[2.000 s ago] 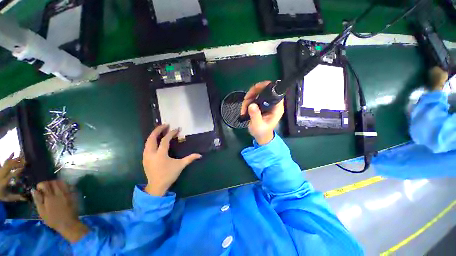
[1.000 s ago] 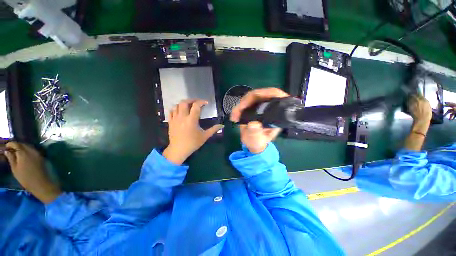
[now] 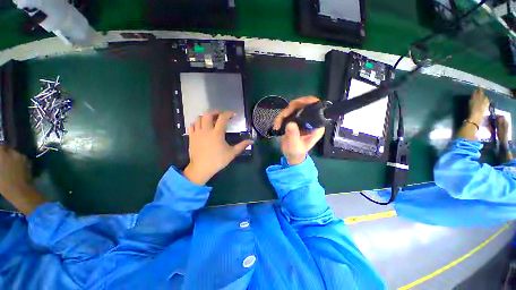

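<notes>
An open tablet unit with a silver centre and a circuit board at its far end lies in front of me. My left hand rests on its near part, fingers spread, holding nothing. My right hand is closed around a black electric screwdriver, whose tip end points left over the near right part of the round screw tray. The bit and any screw on it are too small to tell. The tray stands just right of the unit.
A second open unit lies to the right, beside a black box-like body with a white band. Loose metal parts lie on the left. Units stand beyond the pale rail. Other persons' hands show at left and right.
The view has shifted. My left hand has moved farther up and right on the unit. My right hand still holds the screwdriver, which swung level and then back to a slant, by the tray.
</notes>
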